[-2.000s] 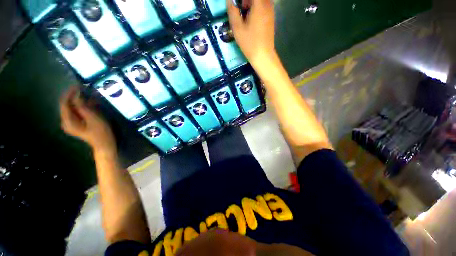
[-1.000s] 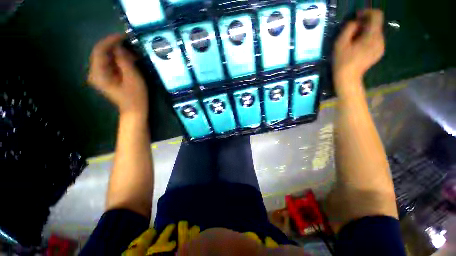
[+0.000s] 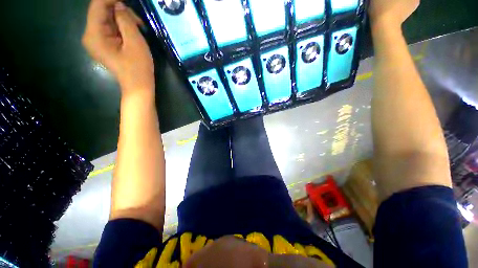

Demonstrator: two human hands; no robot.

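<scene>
A black blister tray (image 3: 214, 56) holds rows of teal device bodies (image 3: 340, 60), each with a round black and silver part near its upper end. The tray runs out of the top of the picture, and its near edge reaches past the bench edge, above my legs. My left hand (image 3: 119, 44) is beside the tray's left edge, fingers loosely curled, with nothing visible in it. My right hand (image 3: 392, 9) is at the tray's upper right edge. Its fingers are cut off by the picture's top, so its grip is hidden.
The dark-green bench (image 3: 68, 99) extends on both sides of the tray. A dark, glittering stack (image 3: 36, 172) stands at the left. Below are the grey floor with yellow marks, a red stool (image 3: 326, 198) and a brown carton (image 3: 361, 191) at the lower right.
The tray has turned straighter and shifted right in view since the oldest frame. My right hand has moved to the right and up to the picture's edge. My left hand sits higher and closer.
</scene>
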